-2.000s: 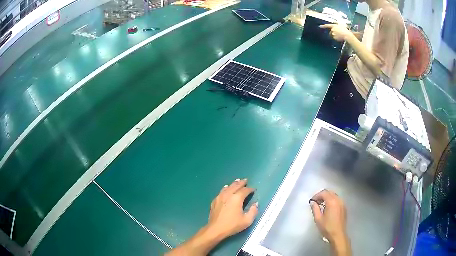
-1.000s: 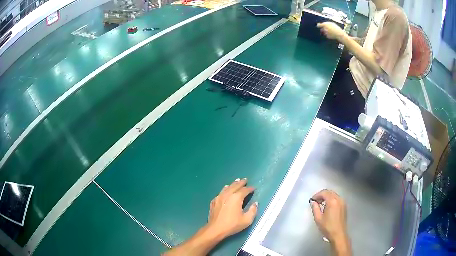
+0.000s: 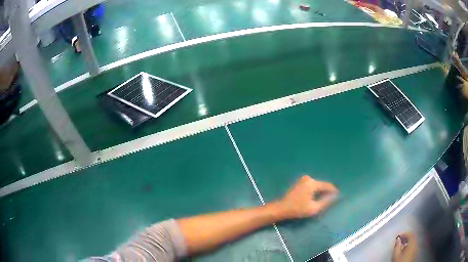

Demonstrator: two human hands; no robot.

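My left hand (image 3: 310, 197) is blurred, above the green bench top; its fingers are curled, and I cannot tell whether it holds anything. My right hand (image 3: 405, 248) is low at the right, cut off by the bottom edge, over the grey test surface (image 3: 377, 250). It pinches a small dark end, likely of the test lead. A solar panel (image 3: 149, 94) lies on the conveyor at the left, with a dark shape partly under it. Another panel (image 3: 397, 105) lies face up on the bench at the right.
A white rail (image 3: 205, 123) divides the bench (image 3: 154, 189) from the conveyor. A grey metal post (image 3: 51, 107) stands at the left. A dark panel corner (image 3: 320, 257) shows at the bottom edge. Part of another person's arm (image 3: 462, 84) is at the far right.
The view has swung left. The conveyor panel now shows more fully and farther along the belt. My left hand has lifted or shifted, and its fingers are more curled. The instrument has left the view.
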